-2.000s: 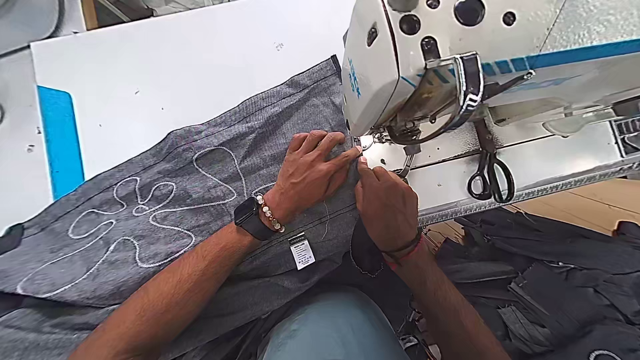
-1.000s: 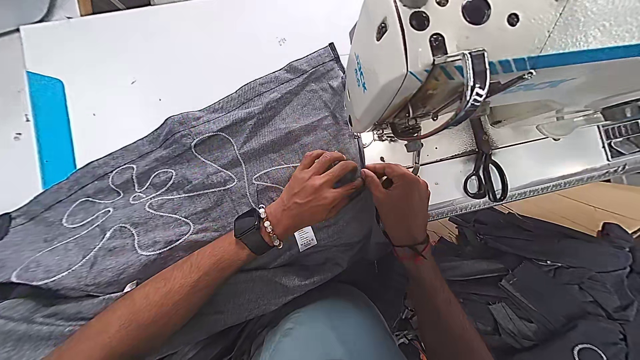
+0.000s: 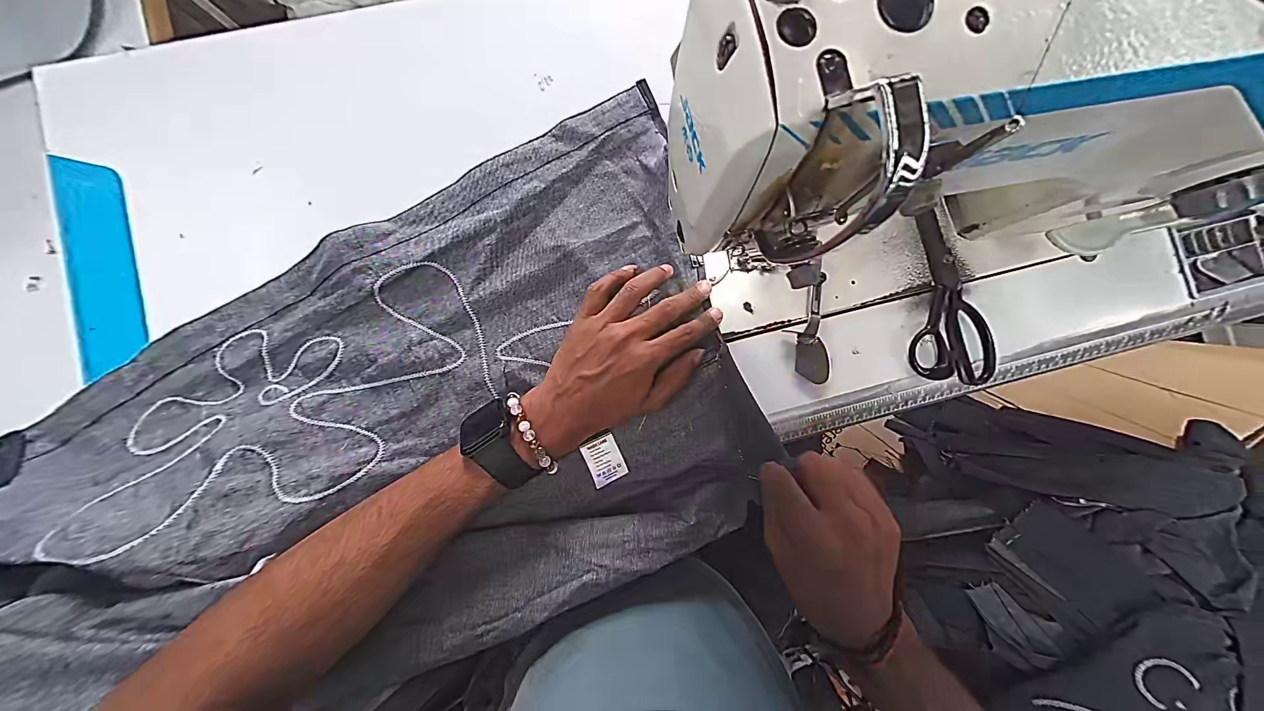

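A grey woven garment piece (image 3: 415, 296) with curling white cord stitching lies over the white table, its right edge by the needle area of a Jack sewing machine (image 3: 731, 128). Flat on the cloth, fingers spread, my left hand (image 3: 632, 355) has its fingertips just below the presser foot. Lower right, my right hand (image 3: 834, 548) is closed on the dark lower edge of the garment. A small white care label (image 3: 603, 461) bearing writing sits on the cloth between the hands.
Black-handled scissors (image 3: 953, 341) hang in front of the machine arm. A measuring tape strip (image 3: 879, 403) runs along the table's front edge. Dark garment pieces (image 3: 1096, 523) are heaped at the lower right, by a wooden surface (image 3: 1145, 385). My knee is below the cloth.
My right hand has moved from beside my left hand near the needle down along the garment's edge. My left hand has flattened out, its fingers now spread on the cloth.
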